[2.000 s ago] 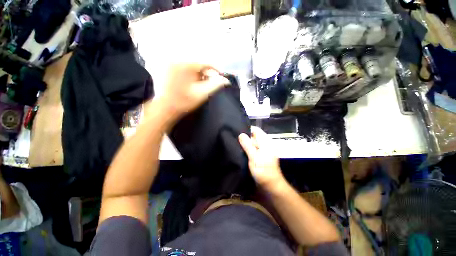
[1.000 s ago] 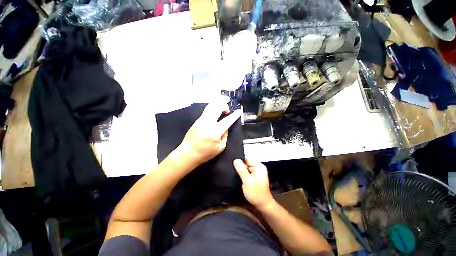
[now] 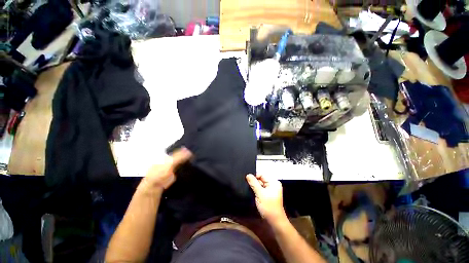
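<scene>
A black fabric piece [image 3: 218, 123] lies on the white table left of the overlock machine [image 3: 319, 61], its right edge running along the needle area and its lower part hanging over the table's front edge. My right hand [image 3: 266, 192] pinches the fabric's right edge at the table front. My left hand [image 3: 169, 167] is blurred at the fabric's lower left edge; whether it grips the cloth is unclear. The needle area is too small to make out. A row of tension knobs [image 3: 324, 101] shows on the machine front.
A pile of black pieces [image 3: 82, 123] lies on the table's left. Black lint [image 3: 307, 149] sits below the machine. A fan [image 3: 419, 233] stands at lower right. Thread cones [image 3: 455, 46] are at upper right, and a plastic bag [image 3: 126, 20] is on the far side.
My left hand has moved from near the needle down and left to the fabric's lower left edge. The fabric now extends farther back, spread flatter beside the machine. My right hand still holds its edge.
</scene>
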